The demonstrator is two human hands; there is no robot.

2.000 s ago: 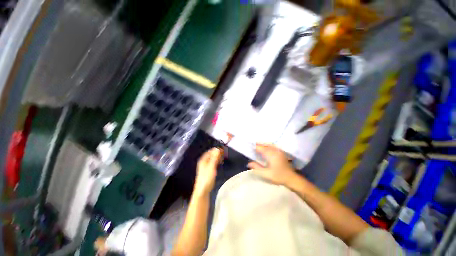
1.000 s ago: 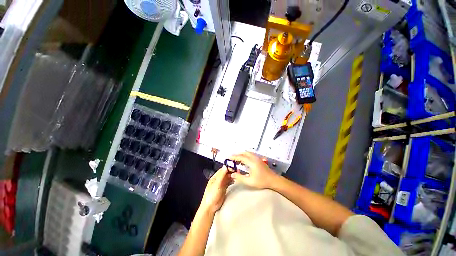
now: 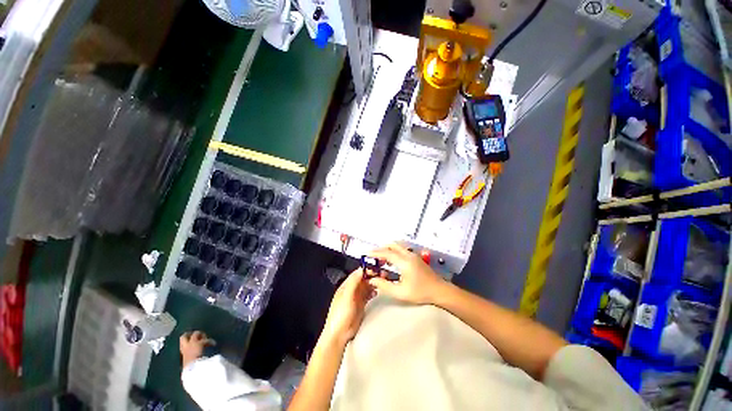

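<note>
A small black watch-like housing (image 3: 370, 262) is held between my two hands, just in front of my body at the near edge of the machine bed. My left hand (image 3: 350, 300) grips it from the left and below. My right hand (image 3: 407, 275) grips it from the right, with a dark piece (image 3: 388, 274) at its fingertips; whether that piece is joined to the housing I cannot tell. Fingers hide part of the housing.
The white bed (image 3: 396, 202) carries a gold press head (image 3: 439, 80), cable chain (image 3: 384, 148), handheld meter (image 3: 488, 128) and pliers (image 3: 463, 197). A blister tray (image 3: 238, 238) of black pieces lies left. A coworker's hand (image 3: 193, 346) rests on the green bench (image 3: 277, 112). Blue bins (image 3: 685, 152) stand right.
The view has steadied and my hands have come together on the housing. Over the last second, a dark piece shows at my right fingertips and the coworker's hand and white sleeve have come in at lower left.
</note>
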